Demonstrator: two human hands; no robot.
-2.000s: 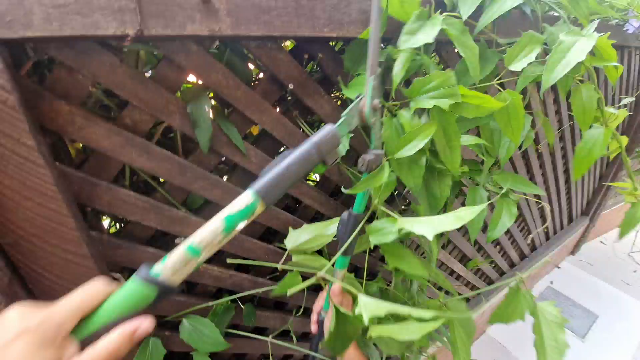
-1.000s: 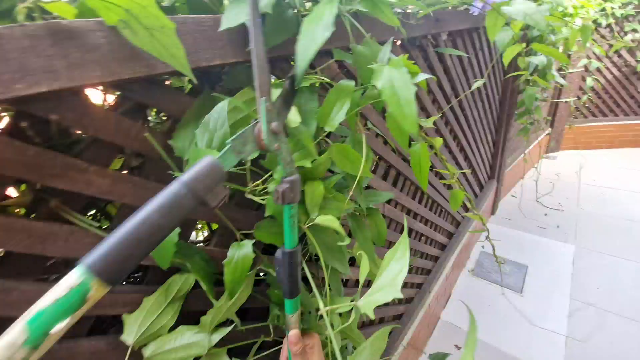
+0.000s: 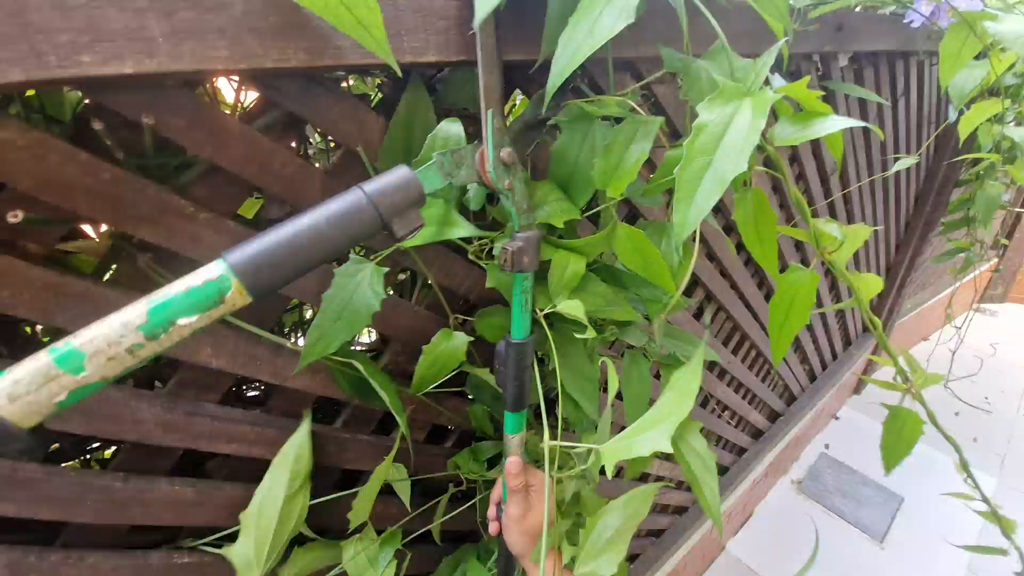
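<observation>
A pair of long-handled hedge shears [image 3: 516, 308] with worn green paint reaches up into a leafy climbing vine [image 3: 632, 248]. My right hand [image 3: 524, 508] is closed around the lower part of the upright handle, with vine stems passing in front of it. The other handle [image 3: 144, 336] slants down to the left and leaves the frame; my left hand is out of view. The handles are spread apart. The blades point upward beside the fence's top rail, their upper part partly hidden by leaves.
A brown wooden lattice fence [image 3: 224, 168] with a thick top rail [image 3: 240, 36] stands behind the vine. A long stem [image 3: 872, 320] hangs at the right, over pale paving [image 3: 776, 520] with a grey rectangular plate [image 3: 852, 494]. Purple flowers [image 3: 944, 11] show at top right.
Two seconds ago my left hand showed on the left handle; now it is out of frame. The view has shifted to the right along the fence since then.
</observation>
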